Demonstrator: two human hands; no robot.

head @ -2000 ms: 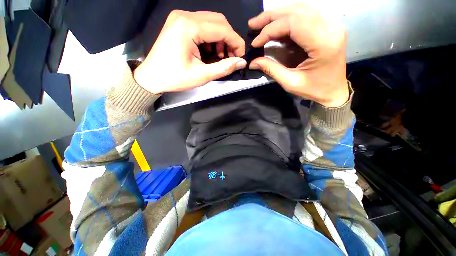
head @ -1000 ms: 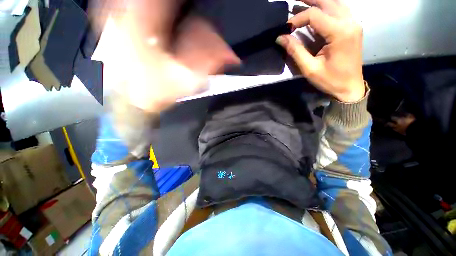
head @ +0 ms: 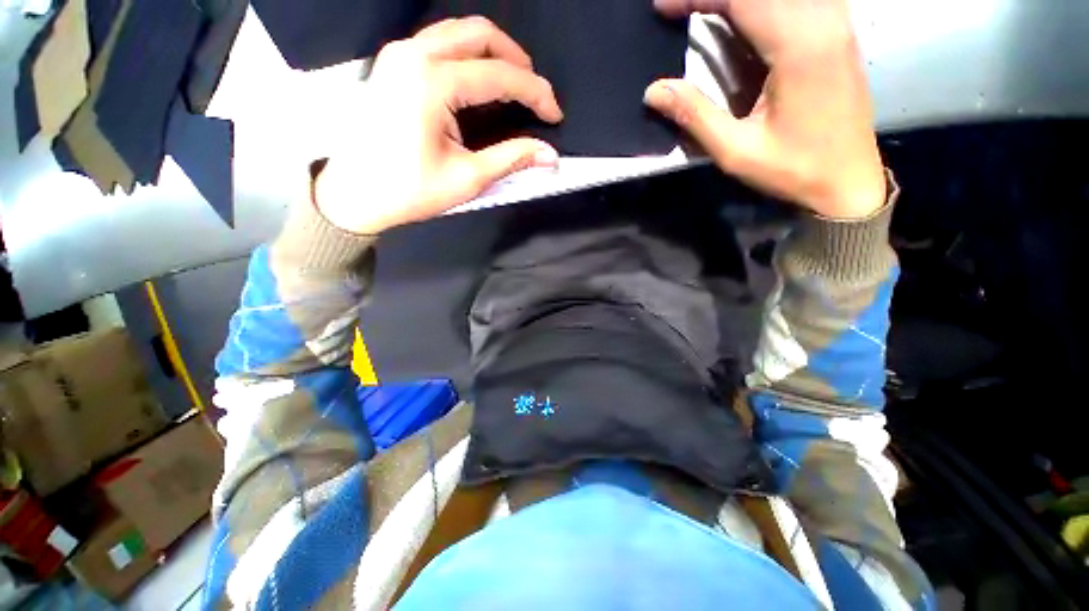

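Observation:
A dark cut panel (head: pixel 603 90) lies flat at the near table edge, between my two hands. My left hand (head: pixel 448 125) rests at its left side, fingers curled and apart from the thumb, over the pale table edge. My right hand (head: pixel 776 96) is at its right side, thumb near the panel's right edge and fingers partly cut off by the top of the picture. I see nothing pinched in either hand. A larger dark piece (head: pixel 334 30) lies behind my left hand.
Angular navy pieces (head: pixel 131 90) and tan pieces (head: pixel 60 72) lie at the left of the shiny table (head: pixel 72 257). Cardboard boxes (head: pixel 78 406) and a blue bin (head: pixel 408 412) are below at left. Dark materials (head: pixel 979 263) are at right.
My hands, close together over the panel earlier, are now farther apart. My left hand, blurred one second ago, is now at the panel's left side. The panel's surface is more exposed.

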